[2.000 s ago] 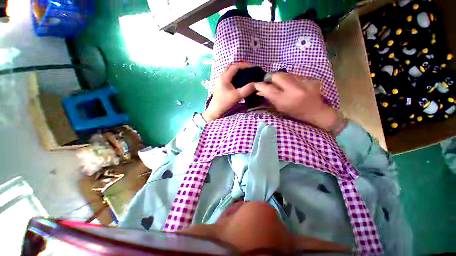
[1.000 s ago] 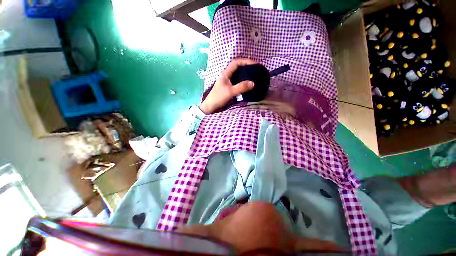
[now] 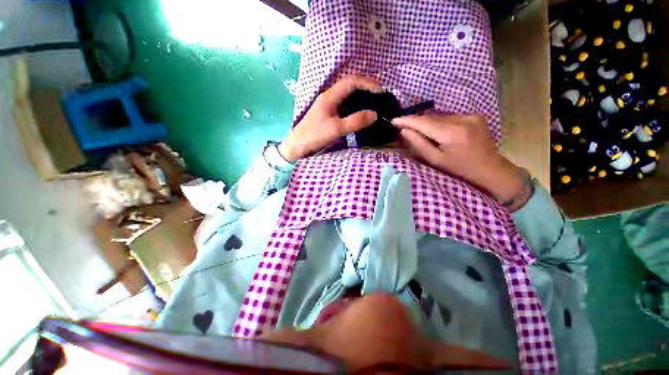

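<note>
A black, ball-like plush toy (image 3: 375, 130) is over my lap, its dark back showing. A small white tab (image 3: 351, 139) sticks out at its lower left and a narrow dark strip (image 3: 418, 108) at its upper right. My left hand (image 3: 330, 117) is closed around the toy's left side, thumb across its front. My right hand (image 3: 451, 143) is at the toy's right side, thumb and forefinger pinched together. A tiny pale glint at these fingertips looks like a needle (image 3: 387, 119). Most of the needle and the stitches cannot be made out.
A carton (image 3: 517, 95) of black, white and yellow penguin toys (image 3: 620, 157) is beside my right knee. A blue stool (image 3: 116, 116), pale scraps (image 3: 121, 183) and brown cardboard (image 3: 165, 238) are on the left. A furniture edge (image 3: 284, 7) is beyond my left knee. Pale blue-green cloth (image 3: 649, 245) lies at the right edge.
My right hand went from the toy out to the lower right a second ago and is now back at the toy. My left hand still holds the toy. The view has shifted slightly.
</note>
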